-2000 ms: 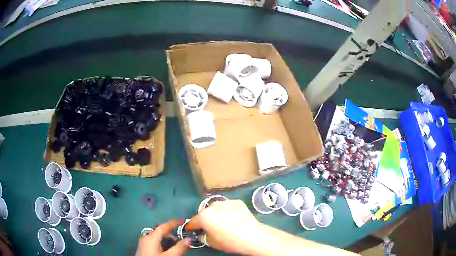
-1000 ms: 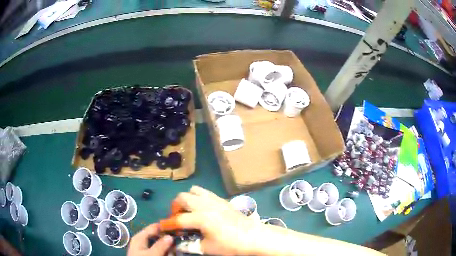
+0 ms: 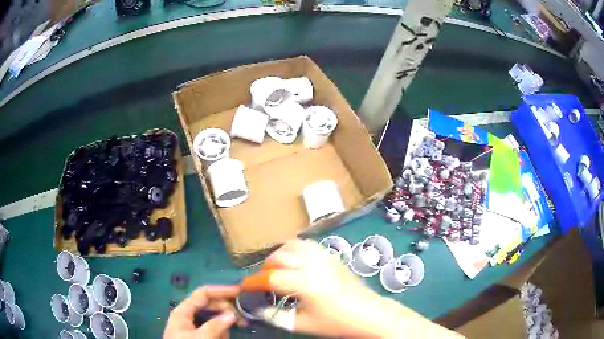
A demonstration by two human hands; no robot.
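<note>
My right hand [image 3: 314,285] grips an orange-handled tool [image 3: 262,282] at the lower middle; its tip is hidden. My left hand [image 3: 202,314] is just left of it, partly cut off by the bottom edge, with a small black part [image 3: 205,318] between thumb and fingers. A white-rimmed housing [image 3: 255,306] is between the hands, mostly hidden; whether it is held cannot be told. Several white housings with black centres [image 3: 111,291] stand at lower left. White housings with pale centres [image 3: 402,271] stand right of my right hand.
An open cardboard box [image 3: 265,242] holds white housings. A shallow tray [image 3: 173,246] of black parts is at left. A motor pile [image 3: 440,192] lies on printed sheets [image 3: 506,169] beside a metal post [image 3: 404,63]. A blue bin [image 3: 563,152] and a deep carton [image 3: 569,271] are at right.
The orange-handled tool, not visible two seconds ago, shows in my right hand one second ago and now. The view has shifted, so the boxes and tray appear farther left than one second ago.
</note>
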